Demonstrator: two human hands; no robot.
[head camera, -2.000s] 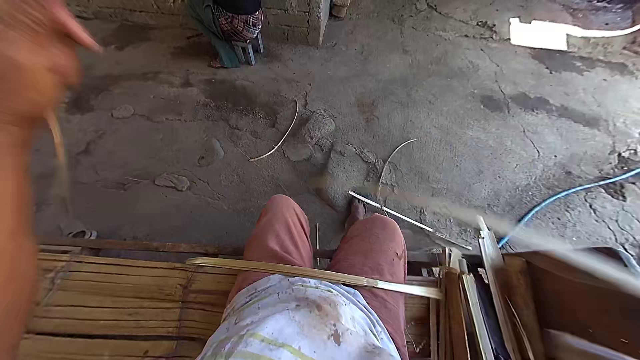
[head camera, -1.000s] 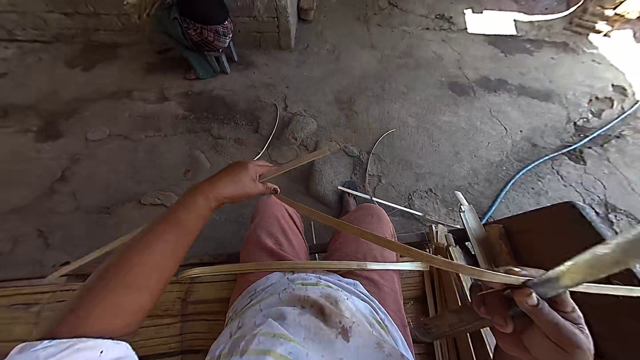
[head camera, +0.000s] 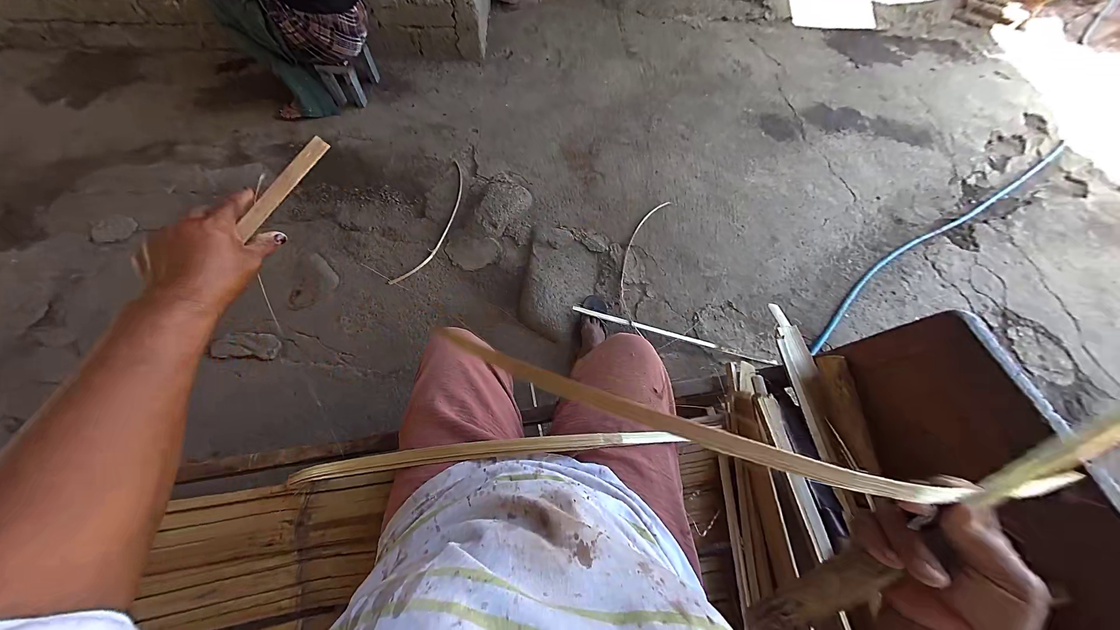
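Note:
My left hand is raised over the floor at the left, closed on a flat bamboo strip that sticks up past the fingers. At the lower right my right hand grips a thick brown handle, seemingly of wood; what it belongs to is hidden. A long thin bamboo strip runs from above my knees to the fingers of that hand. Beside it a pale, blurred strip reaches to the right edge. Another bamboo strip lies across my thighs.
I sit on a bamboo-slat bench. Split bamboo pieces stand beside a brown container at the right. Thin slivers and a blue hose lie on the cracked floor. A person sits on a low stool at the top left.
My left hand has moved left and away from my knees since one second ago, still on a strip. The right hand remains at the lower right. The strip end near my knees has parted from the left hand.

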